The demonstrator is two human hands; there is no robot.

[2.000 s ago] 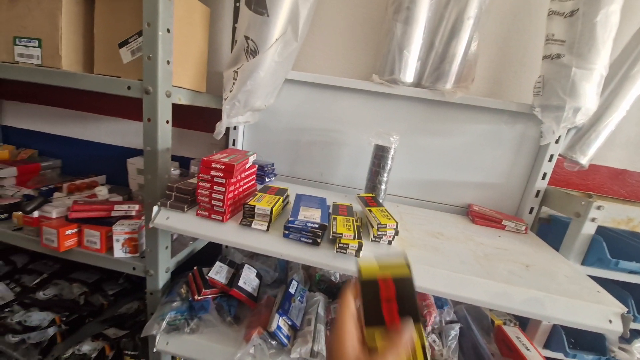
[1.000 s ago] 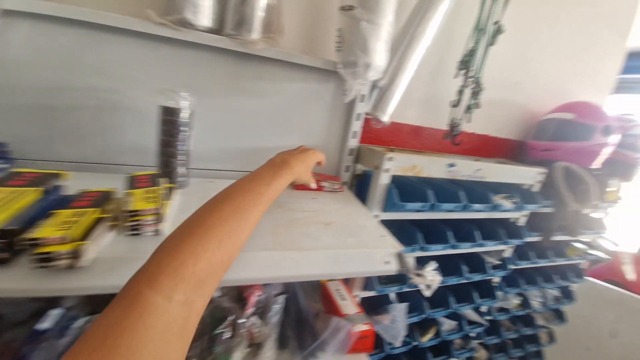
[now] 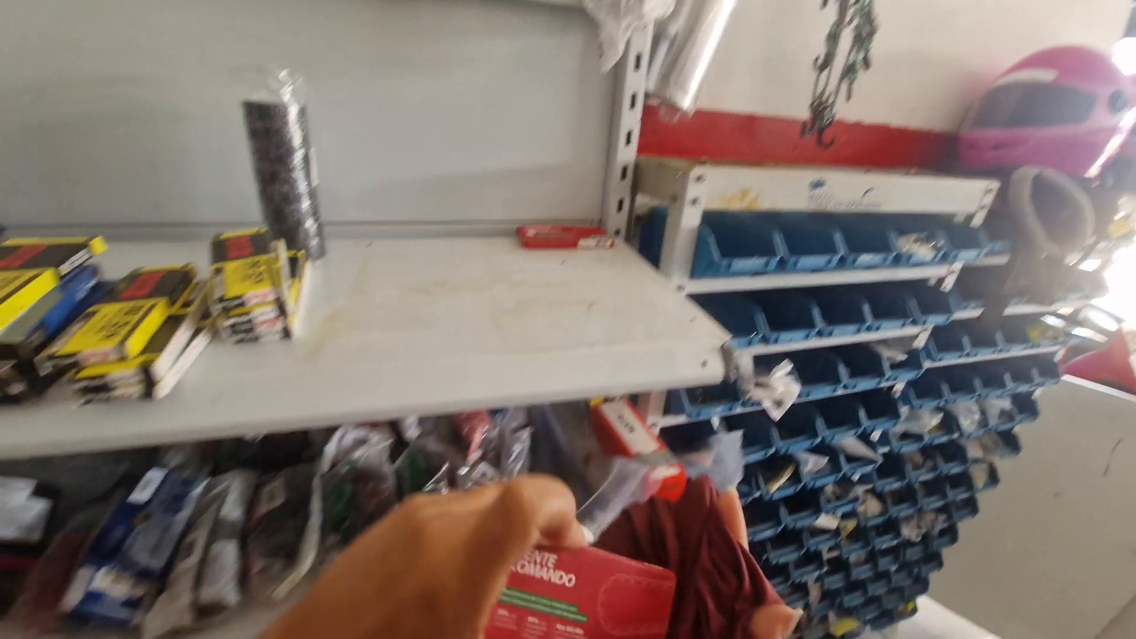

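At the bottom centre my left hand (image 3: pixel 444 559) grips a flat red box (image 3: pixel 590 593) with white print, its thumb side along the top edge. To its right, fingertips of my right hand (image 3: pixel 777 619) curl around a dark maroon cloth (image 3: pixel 701 564); most of that hand is hidden. On the white metal shelf (image 3: pixel 479 337) above lies a flat red box (image 3: pixel 565 236) at the back right corner. Yellow and black boxes (image 3: pixel 244 284) stand stacked at the left, and behind them rises a plastic-wrapped column of dark round parts (image 3: pixel 286 173).
Bagged parts (image 3: pixel 355 479) crowd the lower shelf, with a red and white box (image 3: pixel 626 435) at its right end. A rack of blue plastic bins (image 3: pixel 799 315) stands right of the shelf. A pink helmet (image 3: pixel 1043 111) sits at the upper right.
My left hand, at the shelf's back right corner a second ago, has come down nearer me with a red box in it. The maroon cloth and right fingertips have come into view.
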